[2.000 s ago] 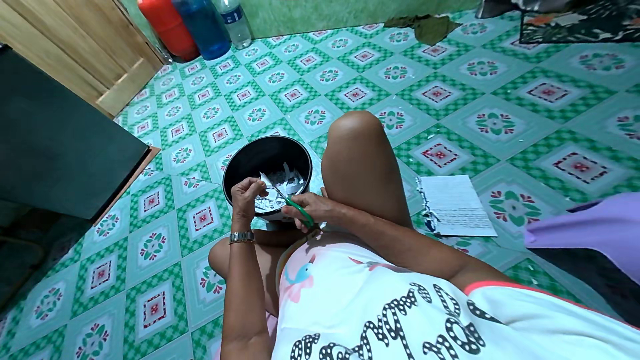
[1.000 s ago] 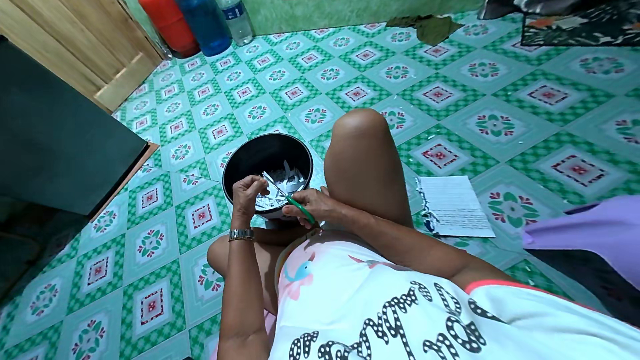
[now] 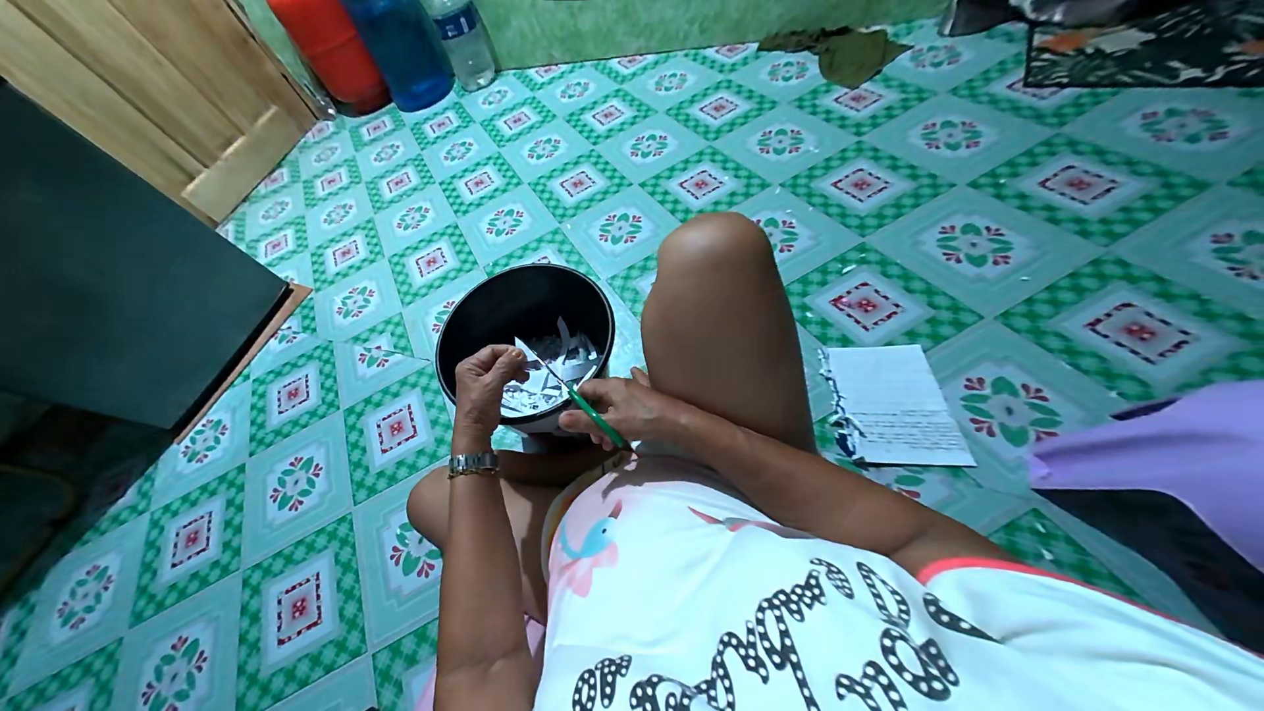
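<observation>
My left hand, with a metal-banded wristwatch below it, pinches a small piece of white paper over the left side of a round black bucket. My right hand grips green-handled scissors at the bucket's near right rim, their blades pointing up and left toward the paper. Cut strips of white paper, some with print, lie inside the bucket. The exact meeting of blades and paper is too small to tell.
Right of my raised knee, a stack of written paper sheets lies on the tiled-pattern floor. A purple cloth is at the far right. Red and blue containers and a clear bottle stand by the wall. A dark panel is at left.
Both hands stay over the bucket with only slight shifts. The scissors remain in my right hand.
</observation>
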